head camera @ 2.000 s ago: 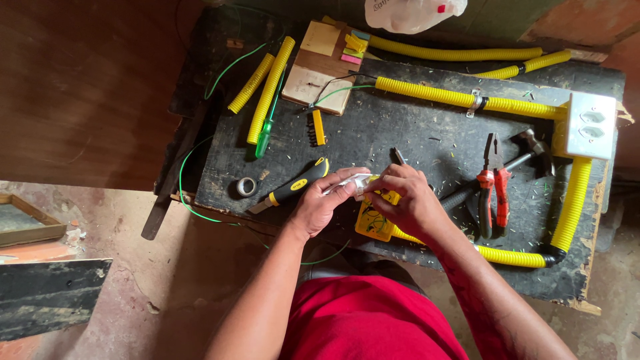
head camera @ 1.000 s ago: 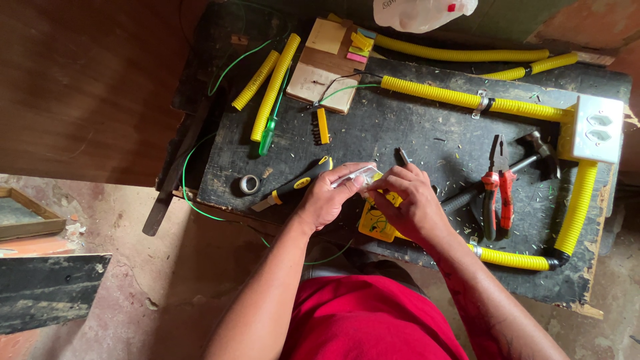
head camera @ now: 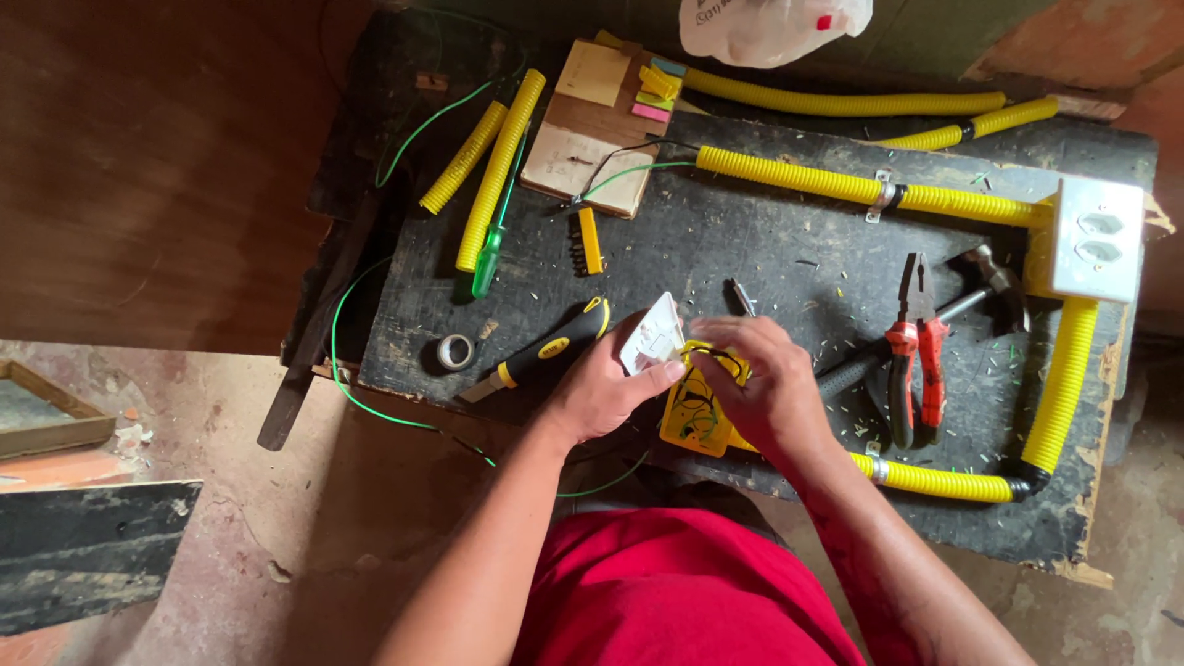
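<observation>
My left hand (head camera: 606, 384) grips a white plastic switch or socket plate (head camera: 655, 335), tilted so that its inner side shows. Just right of it, my right hand (head camera: 763, 370) is slightly blurred, its fingers bent over the upper edge of a yellow electrical box (head camera: 696, 416); whether it pinches a wire is unclear. Black and green wires lie in the box. Yellow corrugated conduit (head camera: 953, 483) runs from the box to a black-taped corner, then up to a white double socket (head camera: 1098, 239). Left of my left hand lies a utility knife (head camera: 546, 350).
Combination pliers (head camera: 916, 356) and a hammer (head camera: 994, 282) lie on the right. A green-handled screwdriver (head camera: 488, 264), a roll of tape (head camera: 455, 352), a yellow bit holder (head camera: 590, 240) and a notebook (head camera: 592, 129) are at left and back. Green wire (head camera: 379, 413) hangs over the table's front edge.
The white plate has been tilted up, showing more of its inner side. My right hand has moved a little away from it, and more of the yellow box and its wires shows.
</observation>
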